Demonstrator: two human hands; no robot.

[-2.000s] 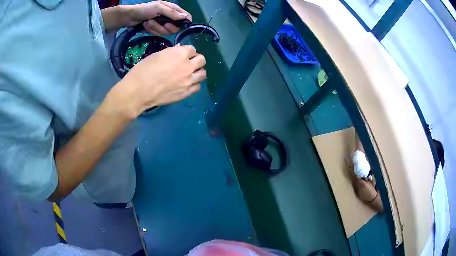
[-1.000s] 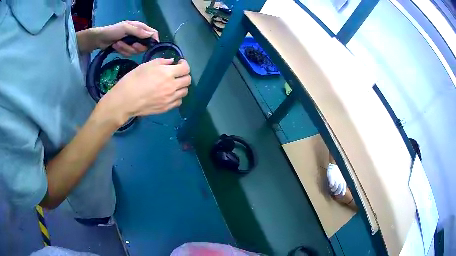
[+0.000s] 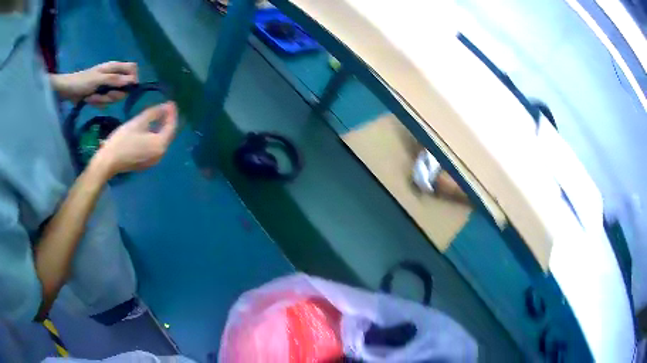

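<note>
Neither of my hands is in view. A cloudy clear plastic bag [image 3: 443,342] lies nearest in front of me at the bottom edge, which cuts it off. A glossy red-orange packet [image 3: 312,330] shows in its left part. A dark, blurred part [image 3: 390,333] shows to the right of the packet. Black headphones [image 3: 268,156] lie on the green central channel beyond the bench. A black C-shaped headband [image 3: 408,278] lies just behind the bag.
At left, a neighbour's hands [image 3: 138,142] hold a black headband over the bench [image 3: 184,248]. A blue tray [image 3: 287,35], a tan board [image 3: 386,163] and a white-gloved hand [image 3: 426,172] are across the channel. A raised shelf [image 3: 397,71] overhangs there.
The view has swung right and down, so the bench scene sits farther left and higher. Much more of the bag, its red packet and the headband behind it now shows.
</note>
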